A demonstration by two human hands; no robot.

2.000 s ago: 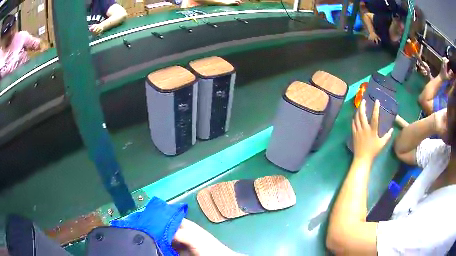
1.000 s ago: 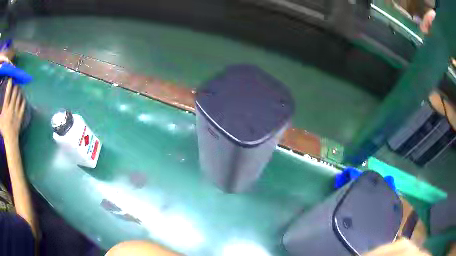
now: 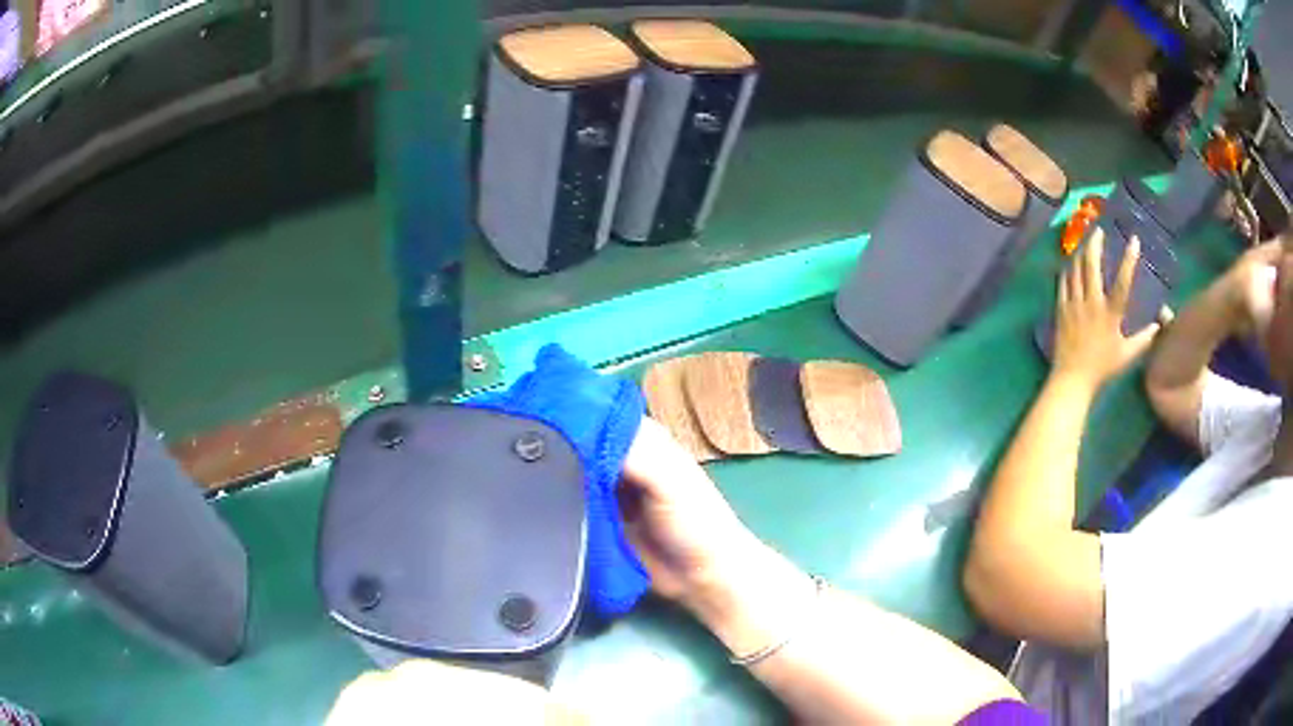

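Note:
A grey speaker unit stands right in front of me with its black end up, four round feet showing near the corners. My right hand holds a bunched bright blue cloth against the far right side of this speaker; its fingers are mostly hidden by the cloth. My left hand is at the speaker's near side, cut off by the bottom edge and washed out. Its fingers are hard to make out, but it lies against the speaker.
Another speaker stands at left, black end up. Wood-grain plates and a dark one lie fanned on the bench. Two speakers stand on the conveyor, two at right. A green post rises ahead. A neighbour's arm is at right.
The view swung left to a white bottle and a second speaker, then back right. The front speaker now shows whole at its top, with the blue cloth on its right side.

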